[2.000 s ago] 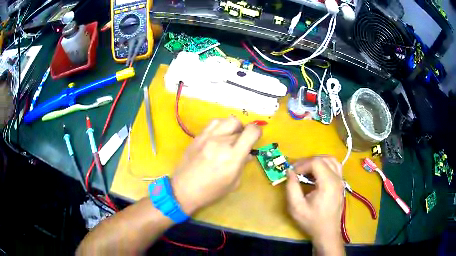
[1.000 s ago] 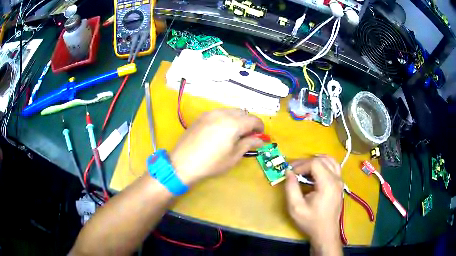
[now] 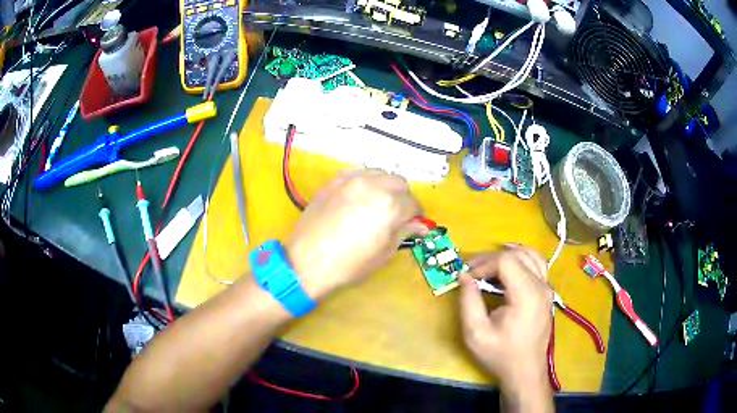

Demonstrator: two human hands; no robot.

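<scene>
A small green circuit board (image 3: 437,261) lies on the yellow-orange board (image 3: 388,339), its parts facing up. My left hand (image 3: 355,230), with a blue watch on the wrist, holds a red alligator clip (image 3: 426,223) at the board's upper edge. A black clip (image 3: 410,242) sits at the board's upper left corner. Whether the red clip's jaws bite the board cannot be told. My right hand (image 3: 505,302) pinches the end of the white output cable (image 3: 487,286) at the board's right edge; the fingers hide the contact.
A white power strip (image 3: 364,133) lies behind. Diagonal cutters (image 3: 578,327) lie right of my right hand. A round clear tub (image 3: 594,189) and a red-and-white brush (image 3: 622,298) are at the right. Tweezers (image 3: 240,189), test probes (image 3: 145,222) and a multimeter (image 3: 212,44) are at the left.
My left hand has brought the red clip down and right to the board's upper edge. My right hand has stayed nearly still at the cable end.
</scene>
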